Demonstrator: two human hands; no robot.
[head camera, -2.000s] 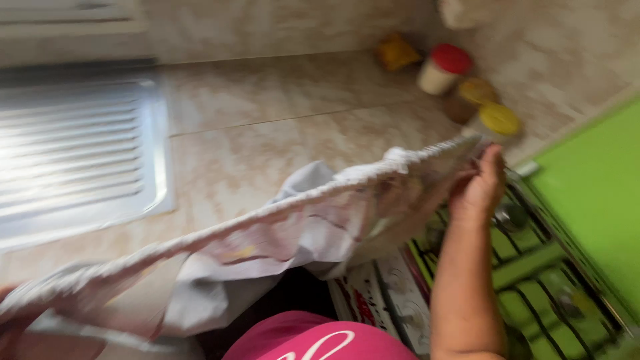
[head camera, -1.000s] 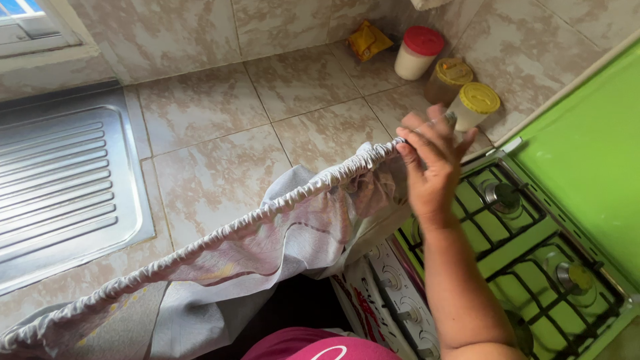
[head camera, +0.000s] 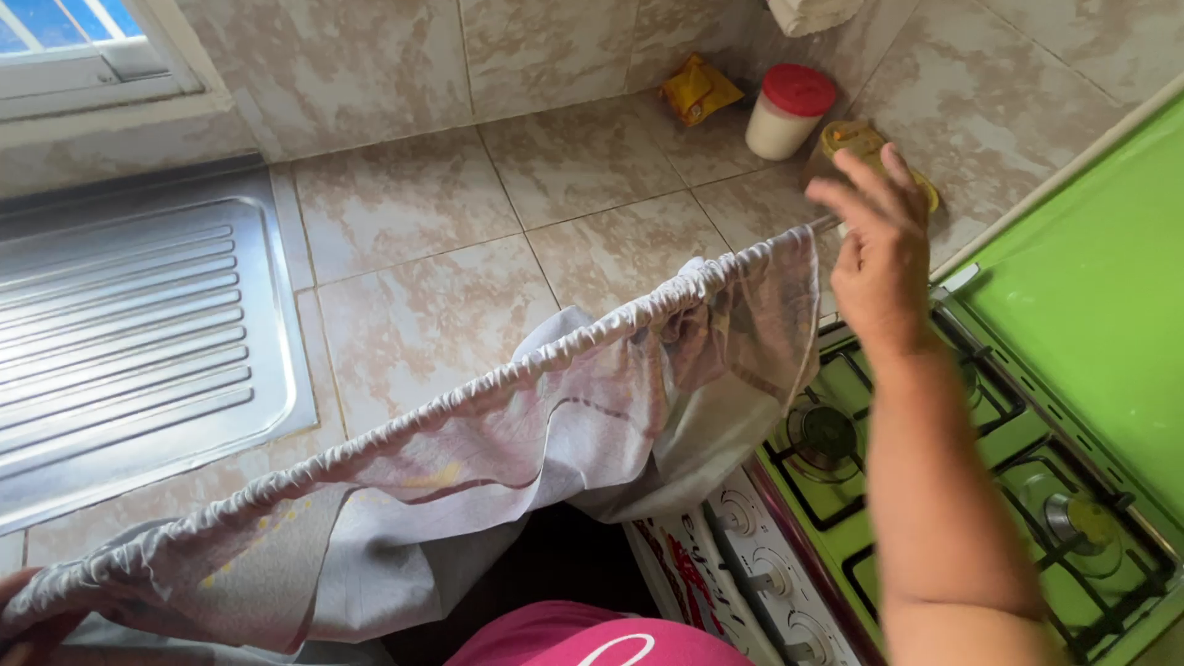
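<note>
A light printed curtain (head camera: 592, 416) hangs gathered on a thin rod that runs from lower left to upper right. At the lower left edge my left hand (head camera: 42, 615), mostly out of frame and partly under the fabric, grips the gathered end. My right hand (head camera: 879, 240) is raised at the rod's bare tip (head camera: 823, 223), fingers spread and blurred. Whether its thumb touches the tip is unclear. The curtain's right edge hangs just left of that hand.
A steel sink drainboard (head camera: 129, 361) lies left on the tiled counter (head camera: 425, 324). A green gas stove (head camera: 999, 444) stands at right. By the wall are a yellow packet (head camera: 700, 90), a red-lidded container (head camera: 786, 111) and yellow-lidded containers (head camera: 851, 139), partly behind my right hand.
My right hand was at the curtain's end on the rod; now it is off the fabric, with fingers spread. A short bare piece of rod shows beyond the curtain's edge.
</note>
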